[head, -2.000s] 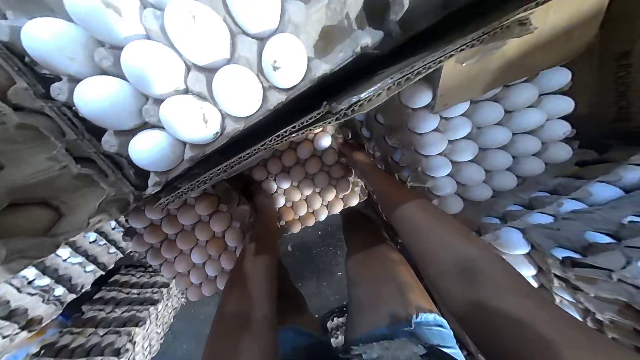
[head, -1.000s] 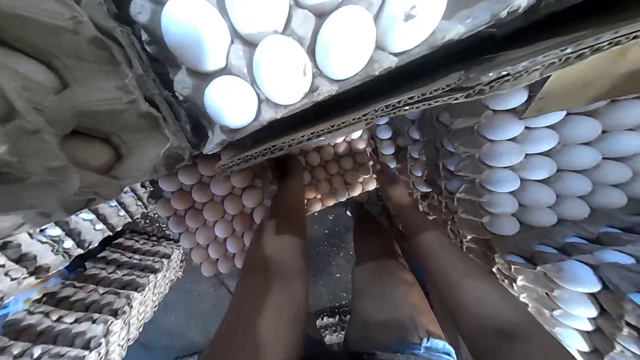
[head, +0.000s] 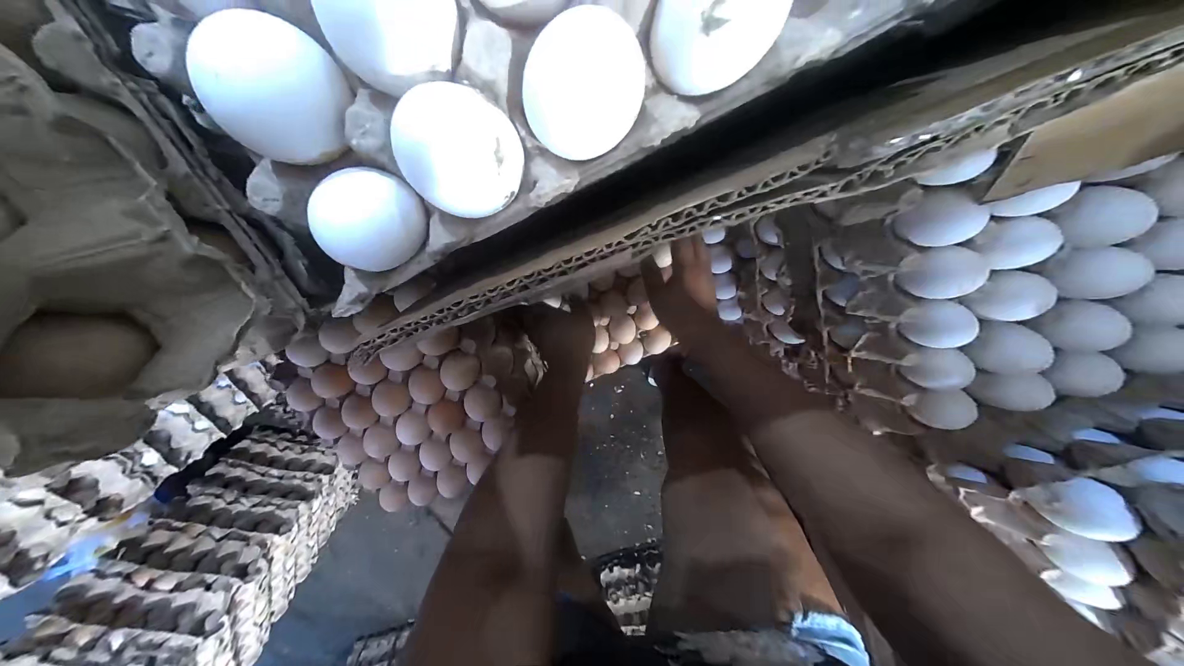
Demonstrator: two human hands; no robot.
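Observation:
Both my arms reach down past the edge of a corrugated cardboard box [head: 647, 236]. My left hand [head: 561, 333] is in shadow at the left side of a tray of brown eggs [head: 622, 328]; its fingers are hard to make out. My right hand [head: 683, 282] lies at that tray's right side, fingers extended over the eggs; whether it grips anything cannot be told. Left of my left hand stands another tray of brown eggs [head: 412, 425]. White eggs [head: 726, 282] show just right of my right hand. Large white eggs [head: 458, 148] sit in a pulp tray in the near box.
Stacked trays of white eggs [head: 1013, 296] rise on the right, with more white eggs [head: 1082, 509] below them. A pulp egg tray [head: 111, 222] is close at the left. Stacks of pulp trays [head: 213, 536] stand lower left. Grey floor [head: 610, 453] shows between the stacks.
The view has shifted and moved nearer the box of large white eggs. Both hands remain around the central tray of brown eggs; the right hand's fingers now show more plainly.

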